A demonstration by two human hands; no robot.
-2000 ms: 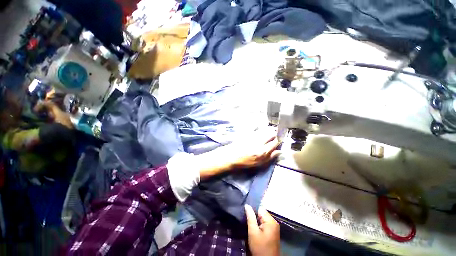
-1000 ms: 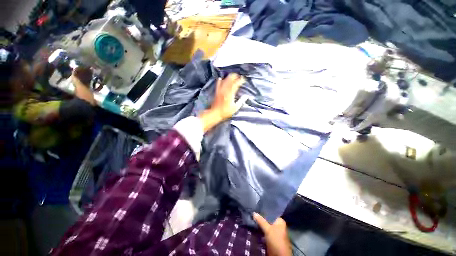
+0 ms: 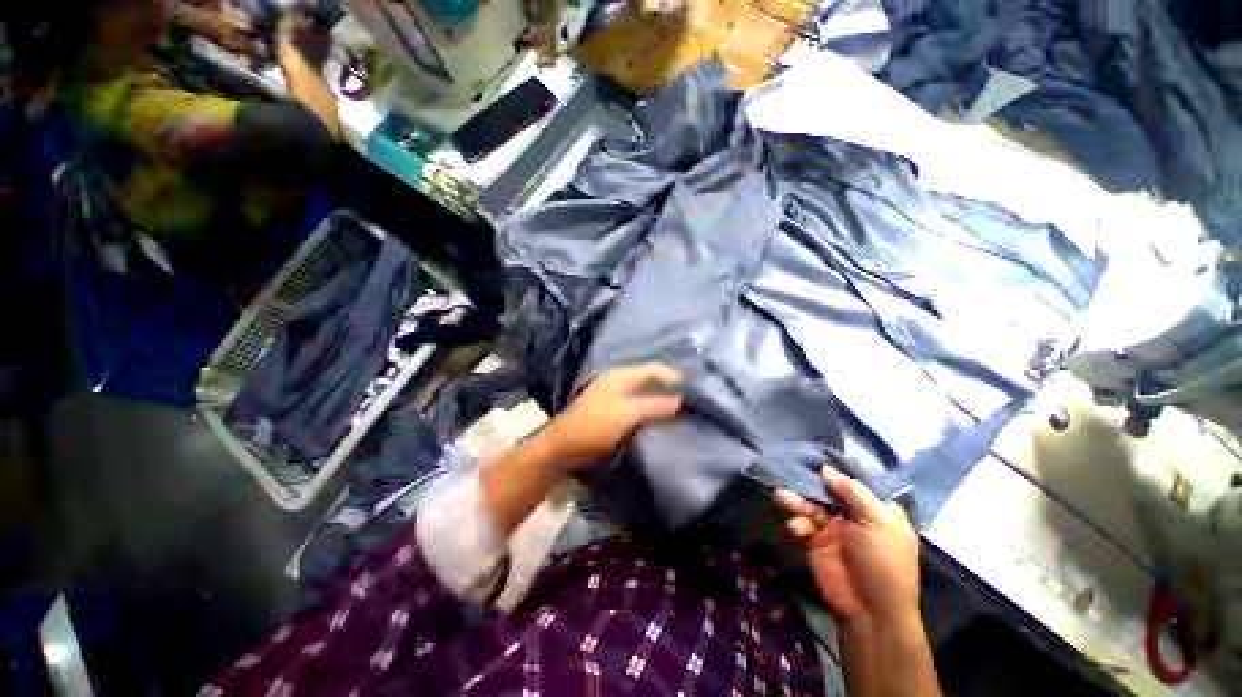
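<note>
The blue-grey garment lies in folds over the machine table and hangs at its front edge; it looks paler under the lamp. My left hand lies on its near part, fingers pointing right; whether it grips a fold is unclear. My right hand is palm up at the garment's near right edge, with a cloth edge between thumb and fingers. The white sewing machine's head is at the right, washed out by glare. Cloth reaches its needle area, where details are unclear.
Red-handled scissors lie on the table at right. A dark cloth heap is at the far right. A tan board lies at the top. A pale lattice basket holds dark cloth at left. Another person's arm and a phone-like dark slab are upper left.
The view has swung left, so the machine sits further right. My left hand has come back from the garment's far part to its near part. My right hand has turned palm up.
</note>
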